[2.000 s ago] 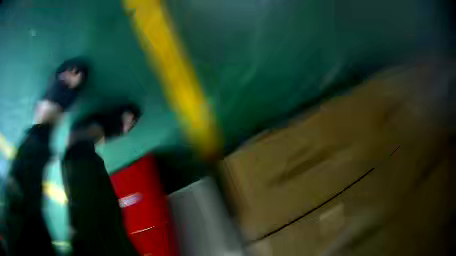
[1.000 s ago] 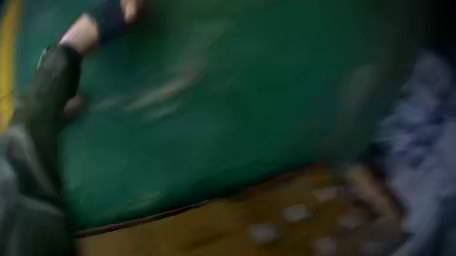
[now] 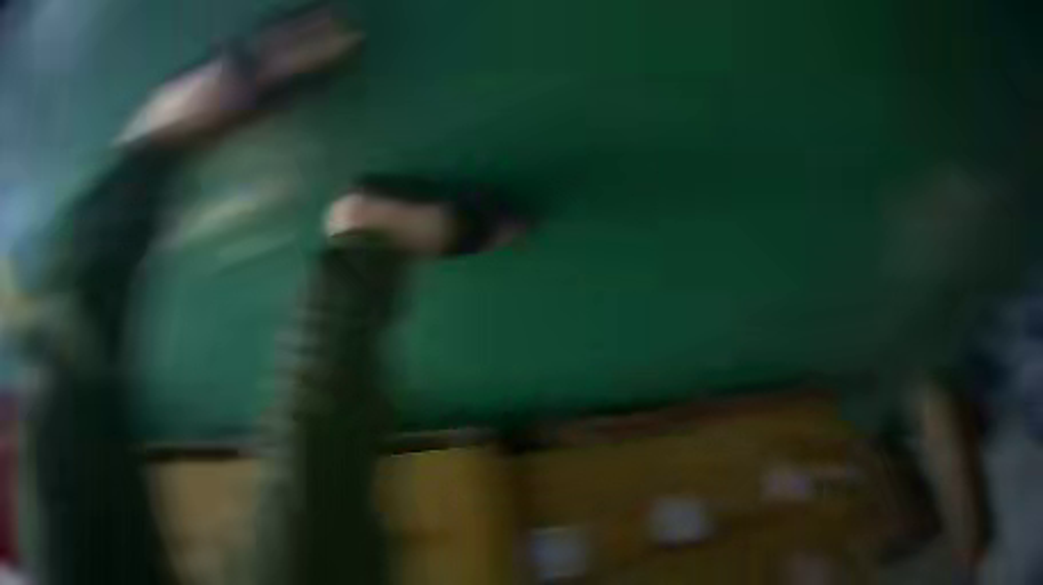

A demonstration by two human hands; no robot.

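Note:
The frame is strongly blurred. Neither my left hand nor my right hand can be made out. Two legs in dark green trousers (image 3: 337,400) reach up from the lower left, with two feet in dark open shoes (image 3: 418,223) on the green floor (image 3: 641,251). Brown cardboard cartons (image 3: 446,503) lie along the bottom, partly behind the trouser legs. Small pale patches (image 3: 681,520) show on the brown surface; I cannot tell what they are.
At the right edge is a blurred blue and white patterned shape (image 3: 1018,343), with a skin-toned limb (image 3: 952,469) beside it, seemingly part of another person. A dark red strip (image 3: 9,480) shows at the left edge.
The yellow floor line and red box seen two seconds ago are out of view. Since one second ago, both feet show and the patterned shape has moved towards the right edge.

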